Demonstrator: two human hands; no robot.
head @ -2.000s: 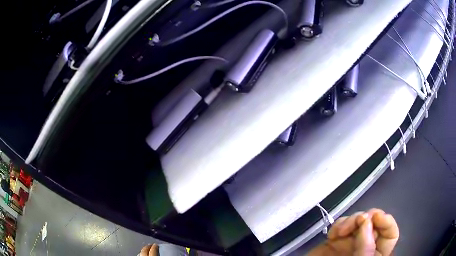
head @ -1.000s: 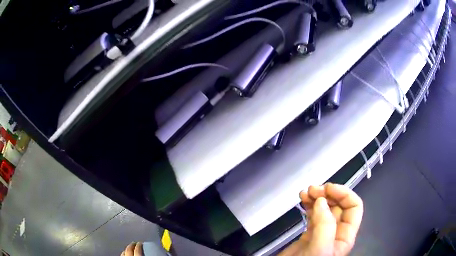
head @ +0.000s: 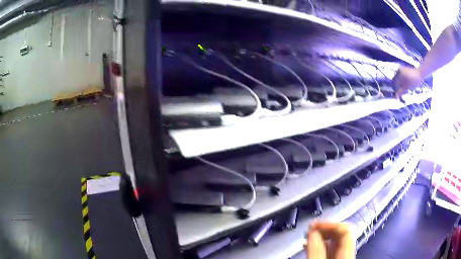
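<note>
My right hand [head: 331,240] is at the bottom edge, cut off and blurred, in front of the lower shelves. Its fingers are curled, with a dark gap between them; no held thing shows. My left hand is out of view. Slim bar-shaped devices [head: 192,108] lie in a row on the upper shelf's white lining [head: 283,124]. More devices [head: 199,198] lie on the shelf below. White cables [head: 242,83] loop from the back panel down to them. A small black cap [head: 242,213] lies by a plug. Lower devices [head: 261,231] show their ends.
Another person's bare arm [head: 434,55] reaches from the right edge to the far upper shelf. The black rack post [head: 144,126] stands at left, with grey floor and yellow-black tape [head: 87,222] beyond. A white-framed cart [head: 447,184] is at right, a pallet [head: 78,96] far left.
The view has swung up and along the rack, from close above its end. My right hand now sits lower in the picture. The hand at the bottom left is gone, and another person's arm appears.
</note>
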